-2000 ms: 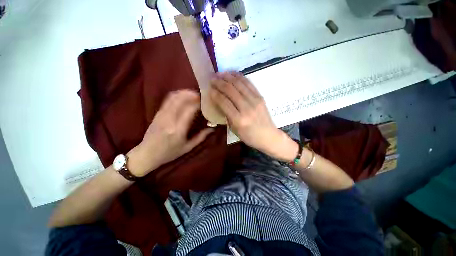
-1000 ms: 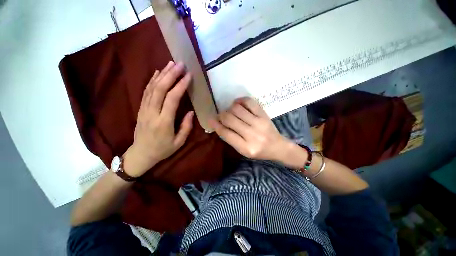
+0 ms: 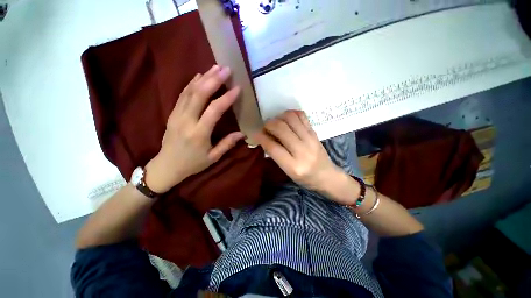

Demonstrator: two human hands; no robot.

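Observation:
A rust-brown garment panel [image 3: 125, 87] lies on the white machine table and hangs over its front edge onto my lap. A flat beige template strip [image 3: 236, 70] lies along the panel's right edge, its far end by the lit needle area. My left hand [image 3: 195, 125] rests on the panel with fingers spread, fingertips on the strip's left side. My right hand [image 3: 297, 148] has bent fingers at the strip's near end and pinches the cloth edge there. The fingertips partly hide what they grip.
The machine bed [image 3: 326, 26] is at the top, with a printed scale [image 3: 407, 84] along the white front edge. Spare rust cloth [image 3: 428, 163] lies on slatted wood [image 3: 483, 160] at the right. A striped apron [image 3: 291, 250] covers my lap.
My right hand has moved from on top of the strip to its near end. My left hand has settled flatter against the strip. The view has shifted, leaving the machine head mostly out of frame.

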